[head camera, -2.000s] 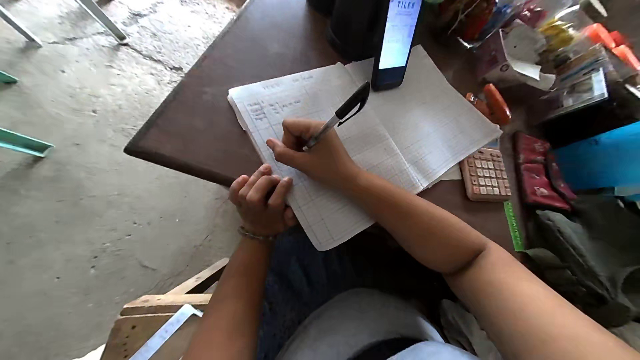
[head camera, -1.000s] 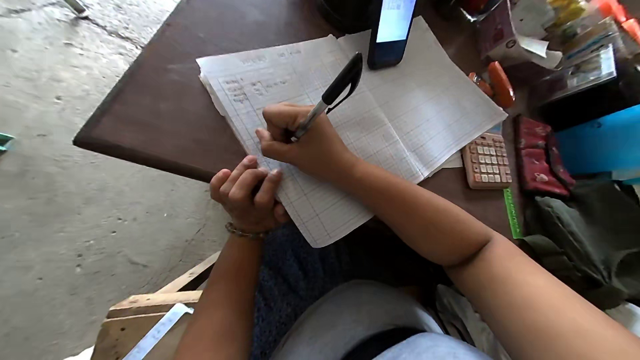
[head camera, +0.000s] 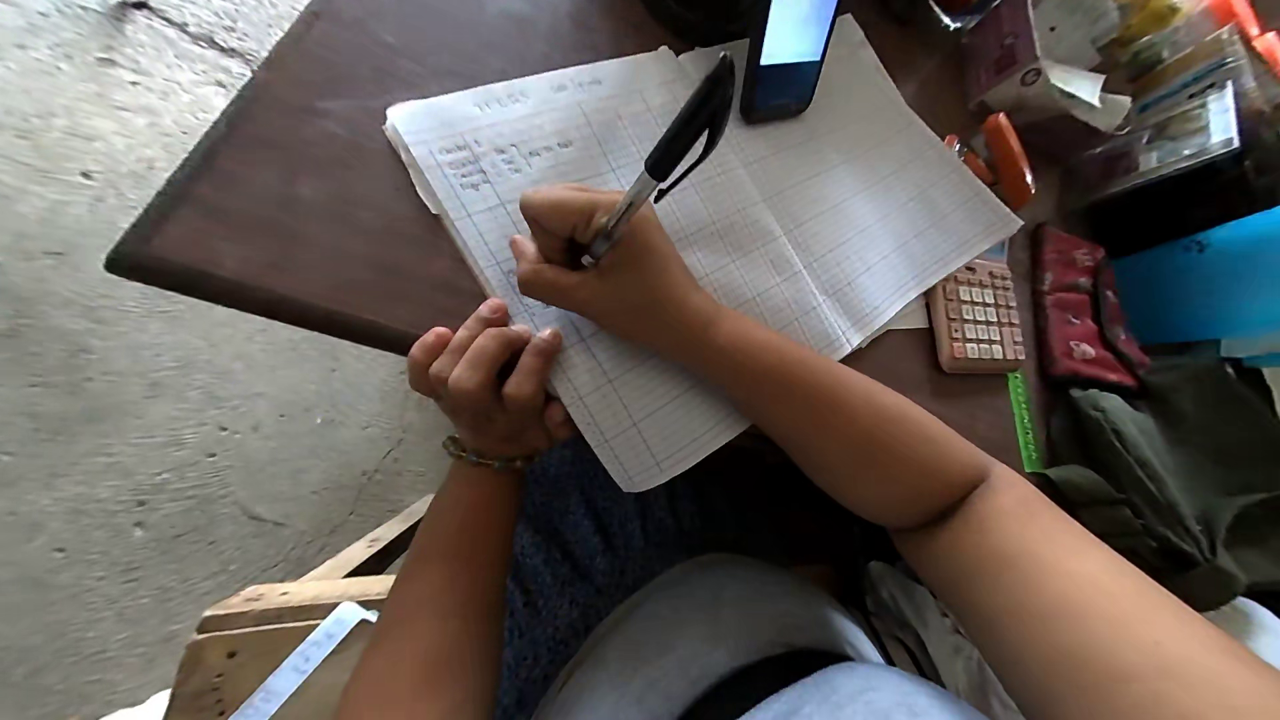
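Observation:
An open ruled ledger notebook [head camera: 700,210] lies on the dark wooden table [head camera: 330,190], with handwriting near the top of its left page. My right hand [head camera: 610,260] rests on that page and grips a pen [head camera: 655,165] with a black cap on its upper end; the pen tip is hidden behind the fingers. With fingers curled, my left hand [head camera: 490,380] lies at the notebook's lower left edge, a beaded bracelet [head camera: 485,457] on its wrist. Whether it pinches the pages cannot be told. A lit smartphone [head camera: 790,60] stands at the top of the right page.
Right of the notebook are a pink calculator [head camera: 978,318], an orange stapler [head camera: 1003,160], a red patterned pouch [head camera: 1085,305] and a green ruler [head camera: 1024,420]. A dark green bag [head camera: 1170,470] lies at the right. A wooden seat [head camera: 260,640] is at the lower left.
The view has shifted, with the table corner now farther left in it. My right hand keeps its grip on the pen over the left page, and my left hand stays at the notebook's edge.

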